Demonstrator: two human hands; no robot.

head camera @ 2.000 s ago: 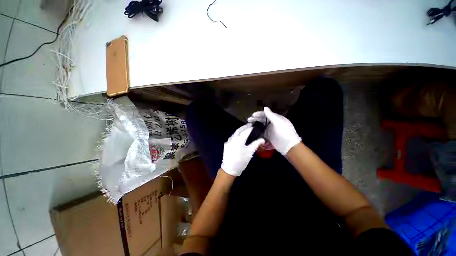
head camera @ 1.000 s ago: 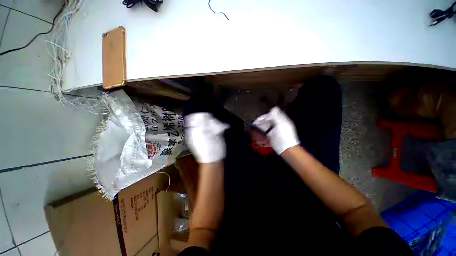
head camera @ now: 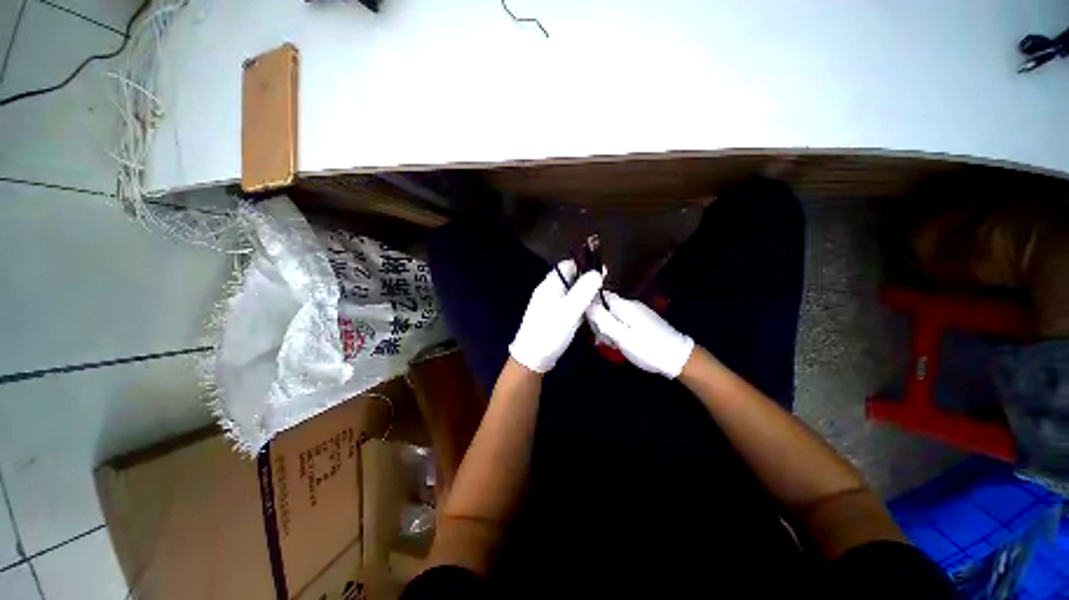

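Note:
My left hand (head camera: pixel 553 319) and my right hand (head camera: pixel 640 333), both in white knit gloves, meet above my dark-clothed lap. A small black cable (head camera: pixel 590 253) sticks up from the fingers of my left hand, with a lighter tip at its upper end. My left hand is closed around it. The fingertips of my right hand touch its lower part; how much of it they grip is hidden. A short thin dark wire (head camera: pixel 524 19) lies on the white bench top (head camera: pixel 703 82) near the upper edge of the view.
A gold-tan smartphone (head camera: pixel 271 118) lies at the bench's left edge, beside hanging white strands (head camera: pixel 138 141). A black cable (head camera: pixel 1041 50) is at far right. A woven sack (head camera: pixel 287 340) and carton (head camera: pixel 193 516) are at left, a red stool (head camera: pixel 921 375) and blue crate (head camera: pixel 979 516) at right.
One second ago my left hand was apart at left and blurred; it has come back to my right hand and now holds the black cable. The bench items sit slightly higher in the view.

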